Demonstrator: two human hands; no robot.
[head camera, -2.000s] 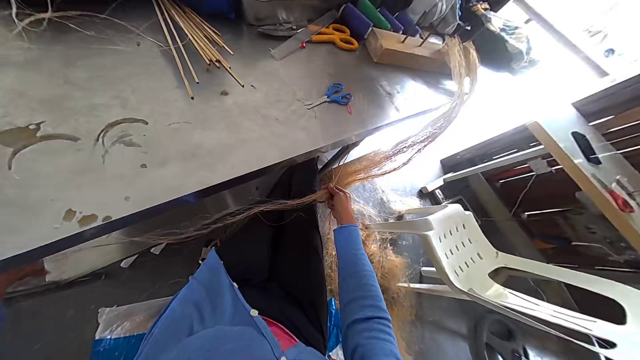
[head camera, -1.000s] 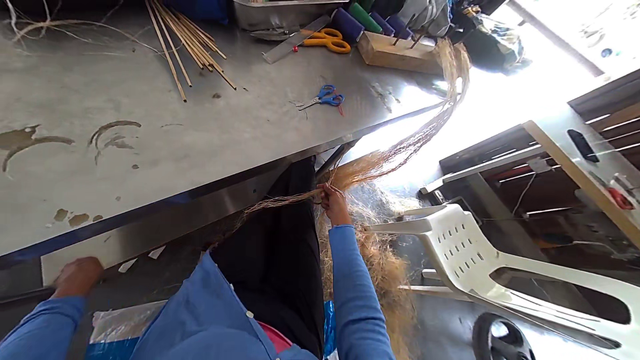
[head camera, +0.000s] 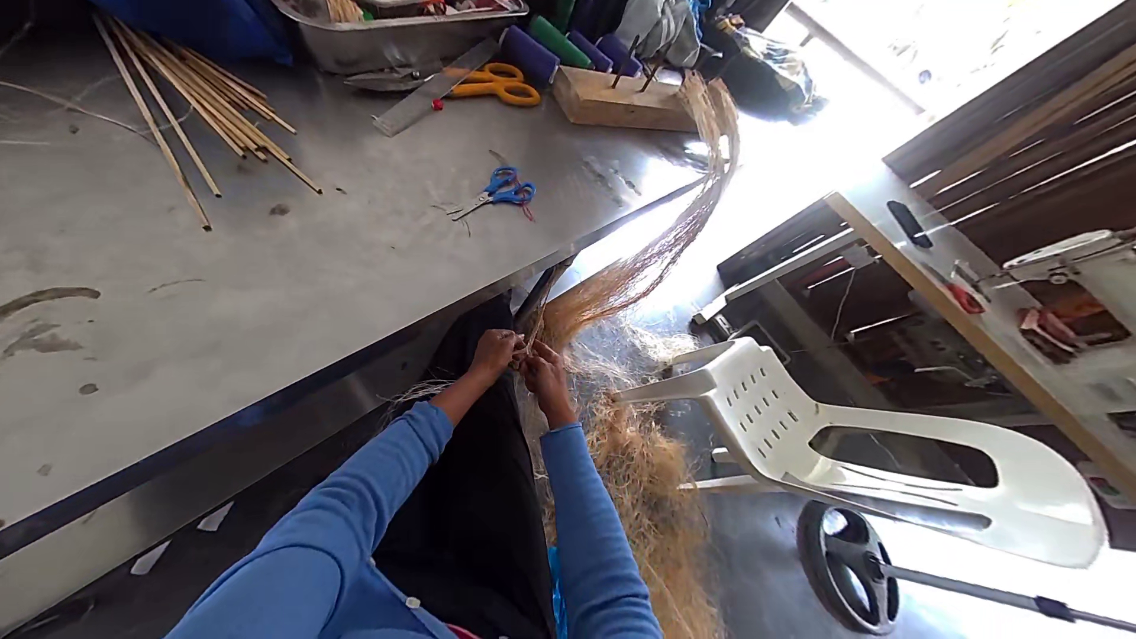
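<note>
A long bundle of tan plant fibres (head camera: 612, 284) runs from the wooden block with metal spikes (head camera: 621, 99) on the metal table down to my hands. My left hand (head camera: 497, 353) and my right hand (head camera: 545, 377) are close together over my lap, just off the table's edge, both gripping the lower end of the bundle. The fingertips overlap the fibres, so their exact hold is partly hidden. A heap of loose fibres (head camera: 652, 506) lies on the floor right of my right forearm.
On the metal table (head camera: 266, 293) lie blue-handled scissors (head camera: 499, 191), orange-handled scissors (head camera: 497, 84), a clear ruler (head camera: 435, 87), thin wooden sticks (head camera: 200, 98) and thread spools (head camera: 559, 42). A metal tray (head camera: 390, 40) stands behind. A white plastic chair (head camera: 763, 399) and a wheel (head camera: 848, 568) are at the right.
My left hand has come from the lower left to join my right hand at the fibres. The long fibre tail once stretched out to the left no longer extends there. My right hand stays at the bundle.
</note>
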